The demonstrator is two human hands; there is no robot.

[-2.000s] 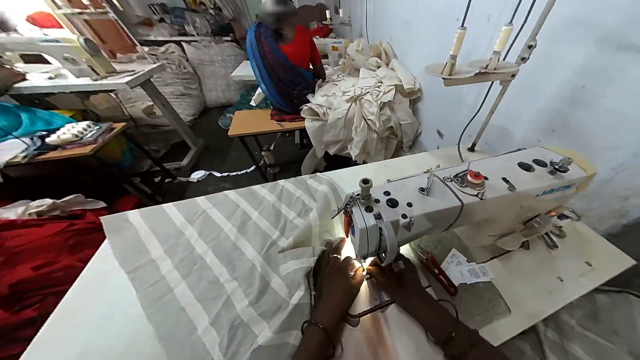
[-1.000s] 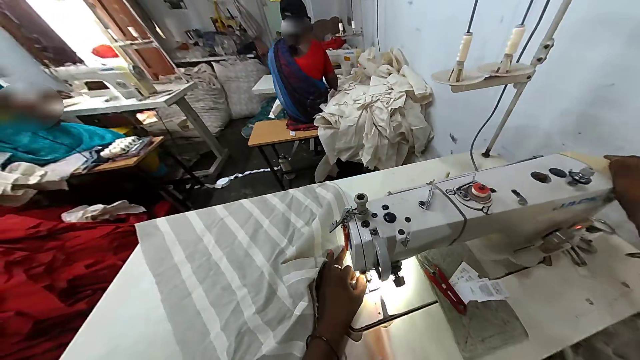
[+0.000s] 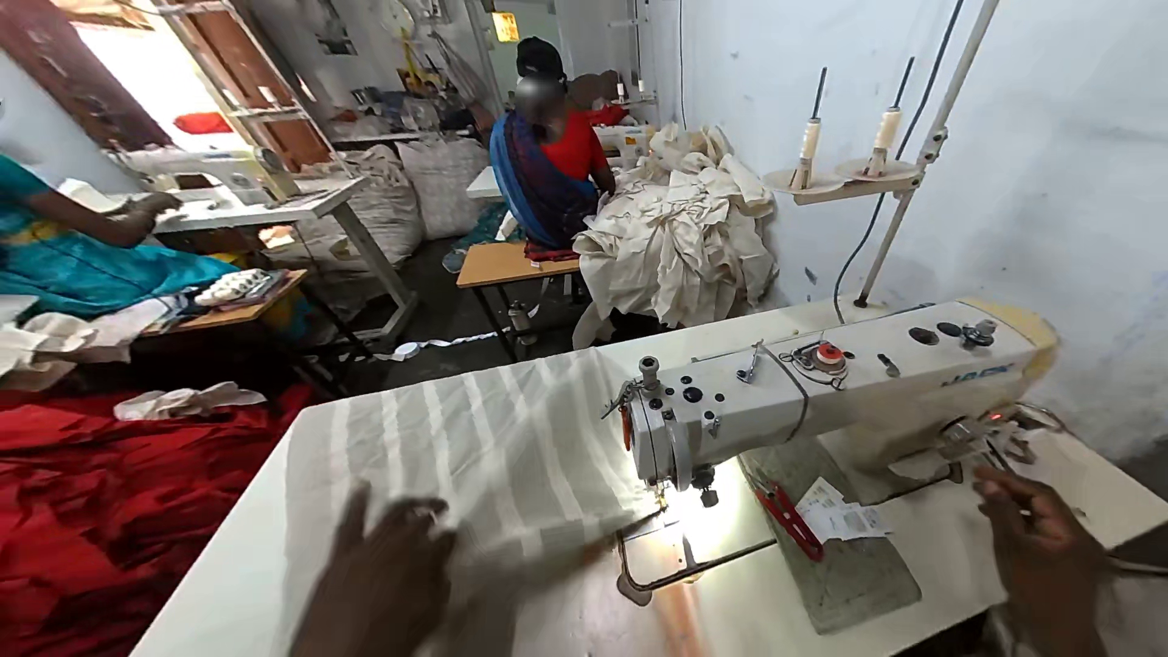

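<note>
A white Jack sewing machine [image 3: 849,392] stands on a pale table, its lamp lighting the needle area. Striped off-white fabric [image 3: 456,438] lies left of the needle, one edge near the presser foot. My left hand [image 3: 388,566], blurred, is over the fabric's near part with fingers spread; nothing shows in it. My right hand [image 3: 1045,547] is at the table's right side, below the machine's wheel end, its fingers curled; whether it holds something is unclear. Red-handled thread snips [image 3: 789,520] and white paper slips [image 3: 839,513] lie on a grey pad [image 3: 862,584] right of the needle.
Two cream thread cones [image 3: 809,141] stand on a rack behind the machine. Red cloth [image 3: 109,511] is heaped at left. One person [image 3: 557,155] sits ahead beside piled cream fabric [image 3: 684,228]; another [image 3: 82,228] works at a machine on the left.
My left hand has moved from beside the needle to the left, over the fabric. My right hand was at the machine's wheel end one second ago and is now lower, by the table's right side.
</note>
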